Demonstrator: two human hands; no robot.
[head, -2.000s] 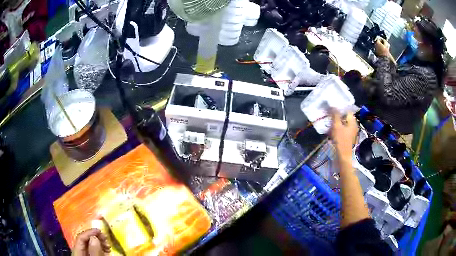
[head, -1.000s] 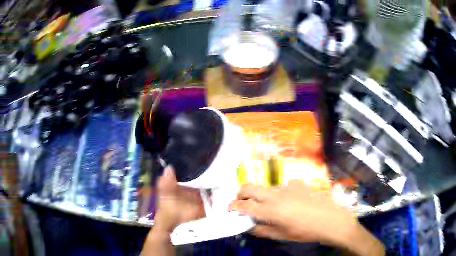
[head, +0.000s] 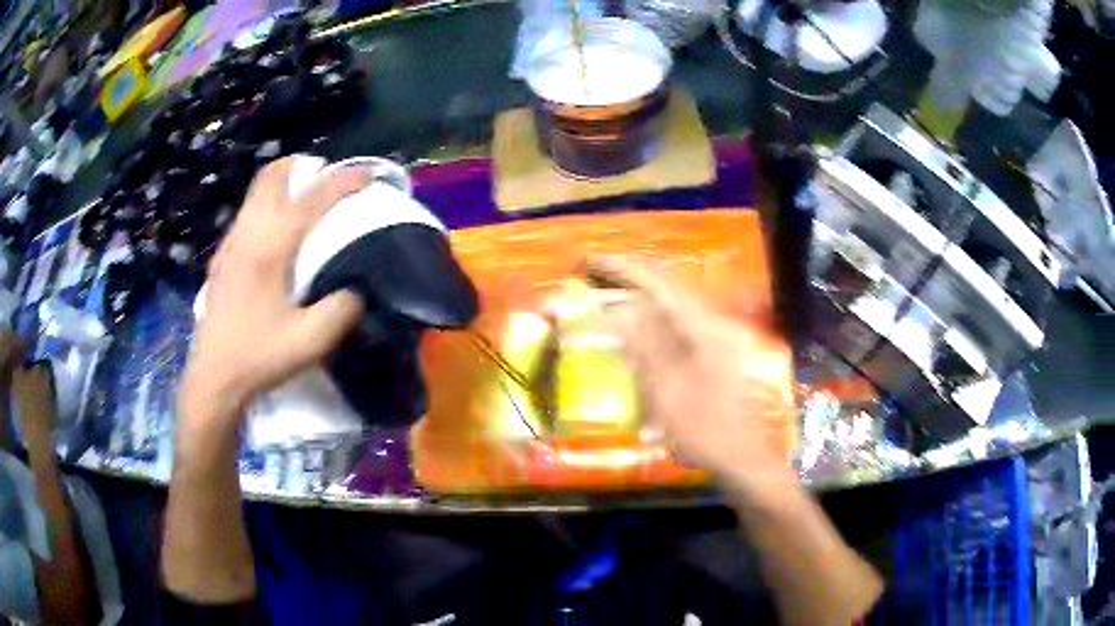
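My left hand [head: 263, 300] grips a white housing [head: 367, 218] with a black rounded ball head [head: 410, 272], left of the orange pad. The housing is tilted, and its underside is hidden. Thin wires [head: 504, 363] run from it over the pad. My right hand [head: 648, 330] is blurred over the orange work pad [head: 721, 245], beside the yellow support [head: 599, 389]. Its fingers are bent, and I cannot tell whether they hold anything.
The grease can [head: 599, 128] stands on brown cardboard [head: 526, 171] behind the pad, with a thin stick in it. A pile of black modules [head: 208, 147] lies back left. Strapped white housings [head: 917, 263] are at right, a blue basket [head: 966, 550] lower right. Another person's arm [head: 43, 452] shows at the left edge.
The white-and-black unit has moved left and up in my left hand and is turned differently. My right hand has left it and is over the pad. The wires now lie across the pad.
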